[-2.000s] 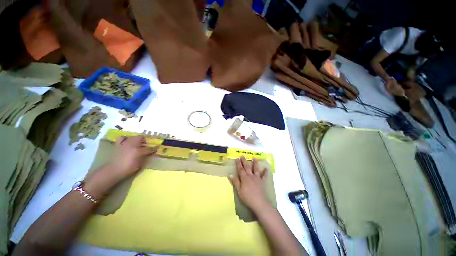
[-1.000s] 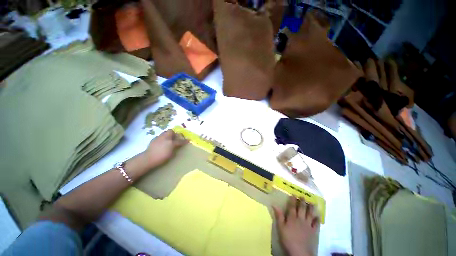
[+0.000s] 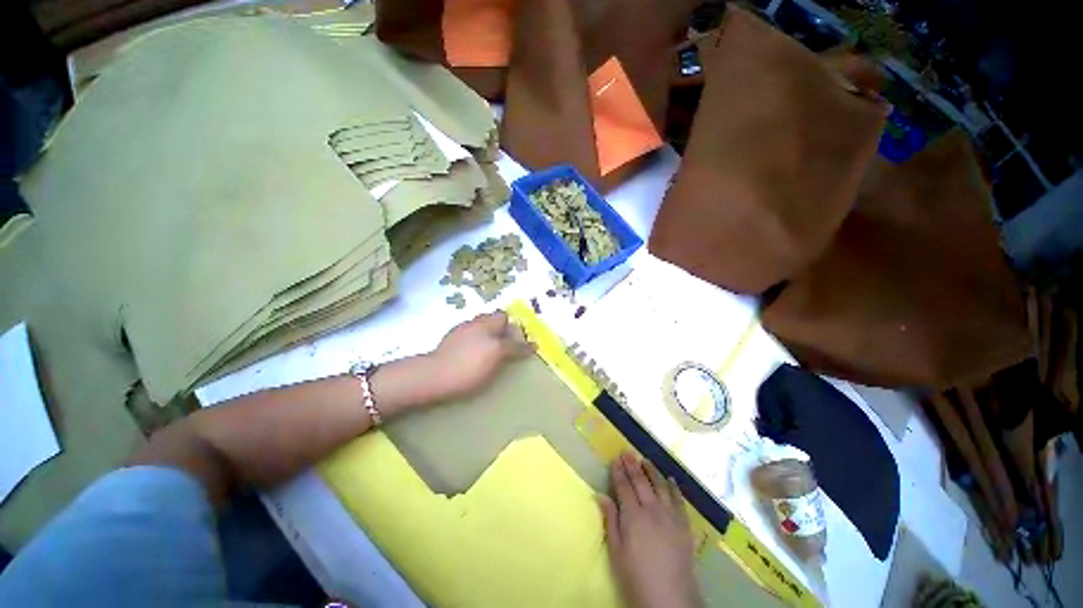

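Note:
The khaki bag panel [image 3: 475,434] lies on the white tabletop with the yellow lining [image 3: 475,523] over its near part. The yellow jig [image 3: 556,347], with a long black bar, lies along the panel's far edge, slanting down to the right. My left hand [image 3: 477,356] is at the jig's upper left end, fingers bent at its edge; whether it grips the edge is unclear. My right hand [image 3: 651,529] lies flat with fingers together on the panel and the jig's near edge, beside the black bar. A row of small pale tabs [image 3: 594,371] stands along the jig's far side.
Stacked khaki panels [image 3: 238,178] fill the left. Behind the jig are a loose chip pile [image 3: 485,267], a blue parts bin [image 3: 575,226], a tape roll [image 3: 697,396], a labelled clear jar [image 3: 789,499] and a curved black piece [image 3: 837,445]. Brown bag bodies [image 3: 772,154] lie beyond.
The view has turned left, so things appear shifted right and more slanted. My right hand has moved along the jig toward its middle. My left hand stays at the upper left end.

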